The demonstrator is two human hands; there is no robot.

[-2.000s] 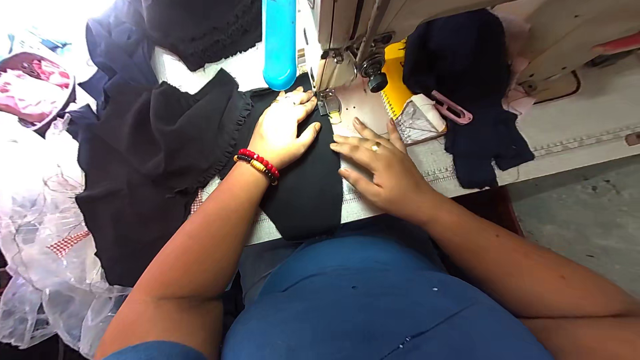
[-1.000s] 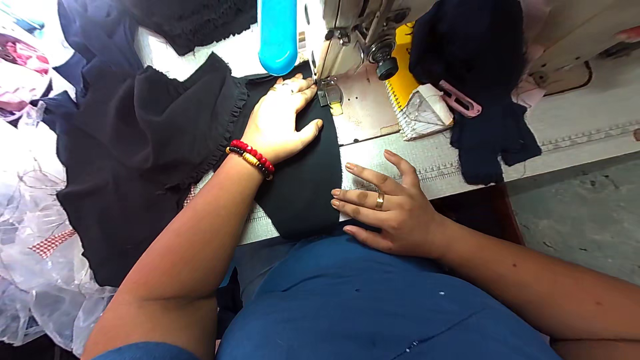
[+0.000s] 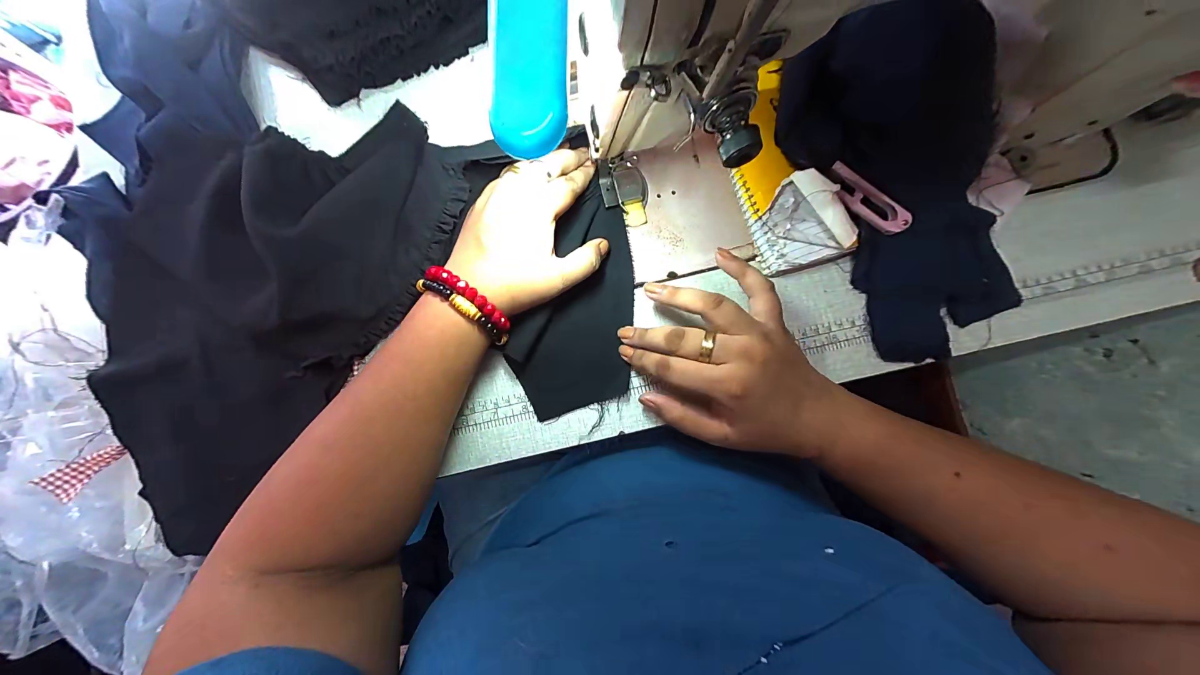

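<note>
My left hand [image 3: 530, 234], with red, black and gold beads at the wrist, lies flat on a piece of black fabric [image 3: 586, 328], its fingertips close beside the presser foot [image 3: 611, 186] of a sewing machine [image 3: 637, 75]. The fabric's right edge runs up to the foot. Fingers spread, my right hand [image 3: 731, 361] wears a gold ring and rests at the table edge, its fingertips beside the fabric's lower right edge; it holds nothing. A larger gathered black cloth [image 3: 281, 253] spreads left of my left hand. Whether the needle is down cannot be seen.
A blue plastic piece [image 3: 528, 84] hangs over my left fingertips. Right of the machine bed lie a yellow spiral notebook [image 3: 764, 141], a pink plastic-handled tool [image 3: 872, 199] and dark navy cloth [image 3: 891, 112]. A measuring tape [image 3: 830, 336] runs along the table front. Clear plastic bags [image 3: 66, 562] fill the left side.
The black fabric under my left hand has moved up toward the machine, its lower end now on the table near the front edge. My right hand has moved down from beside the presser foot.
</note>
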